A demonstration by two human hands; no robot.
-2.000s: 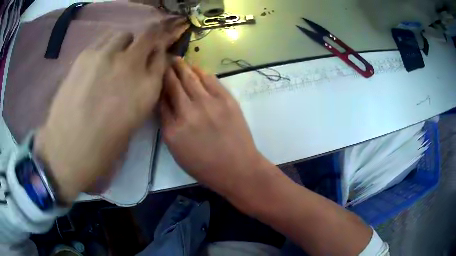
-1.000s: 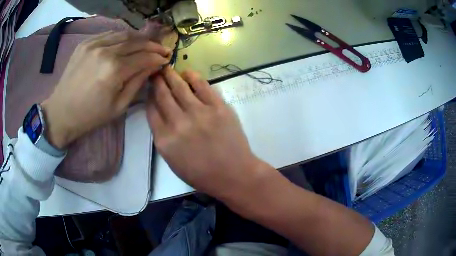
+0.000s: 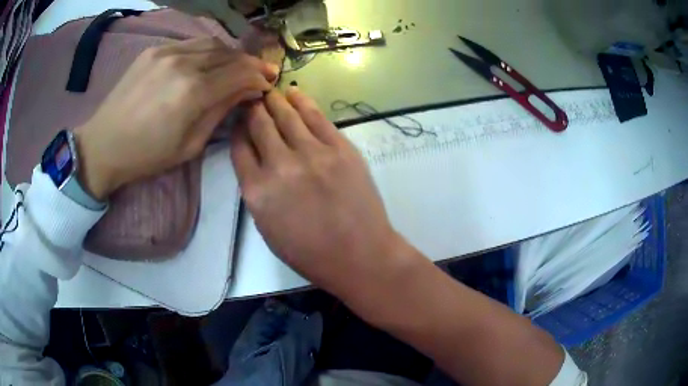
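The pinkish-brown bag panel (image 3: 56, 98) lies at the left, with a black strap (image 3: 89, 51) on it and a pale backing panel (image 3: 211, 249) under it. My left hand (image 3: 170, 105) lies on the panel, its fingertips pinching the edge close to the presser foot (image 3: 285, 38). My right hand (image 3: 305, 166) is beside it, fingertips on the same edge. A dark edge shows between the fingertips; most of the gripped part is hidden under the fingers. The sewing machine head (image 3: 305, 15) is at the top.
Red-handled thread snips (image 3: 520, 87) lie open-bladed on the bed. A dark thread tail (image 3: 385, 117) lies beside the ruler strip (image 3: 483, 124). A black tag-like piece (image 3: 623, 84) is at the right. A blue basket (image 3: 622, 294) with white sheets (image 3: 577, 260) stands below the table's right edge.
My left hand has moved from a blurred position over the panel to rest at its edge by my right hand. More of the panel's lower part shows. The view has shifted slightly.
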